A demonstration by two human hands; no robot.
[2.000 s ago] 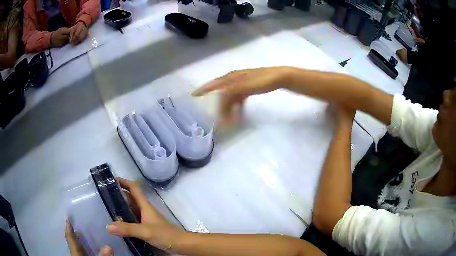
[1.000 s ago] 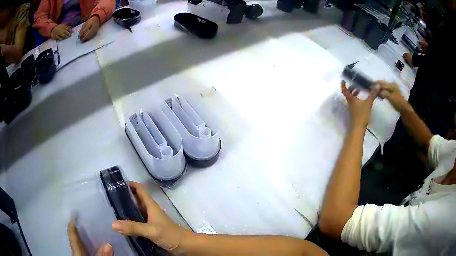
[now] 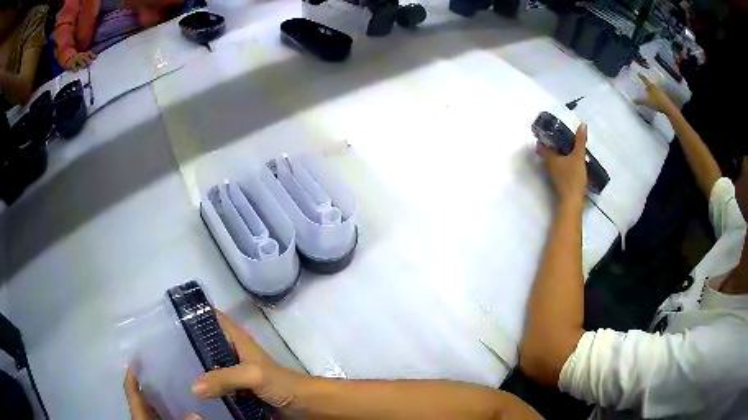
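A joined unit lies on its side at the lower left: its black base housing (image 3: 205, 328) faces right and its frosted translucent tank (image 3: 164, 361) faces left. My right hand (image 3: 246, 369) grips the black base, with the thumb on its near face and the fingers behind. My left hand (image 3: 141, 398) is at the tank's left side, mostly cut off by the bottom edge. Ribs or slots show on the base's side wall. Clear film seems to lie around the unit. Two joined units (image 3: 253, 238) stand side by side beyond my hands, open tops up.
A person in a white shirt at right holds a black base (image 3: 566, 148) in one hand and reaches away with the other. Black shells (image 3: 316, 39) lie at the far side, black cup-like housings (image 3: 70, 107) at far left. Another person sits at far left.
The black base in my hands has turned slightly, showing more of its ribbed side. The person at right has picked up a black base and now reaches toward the far right with the other hand.
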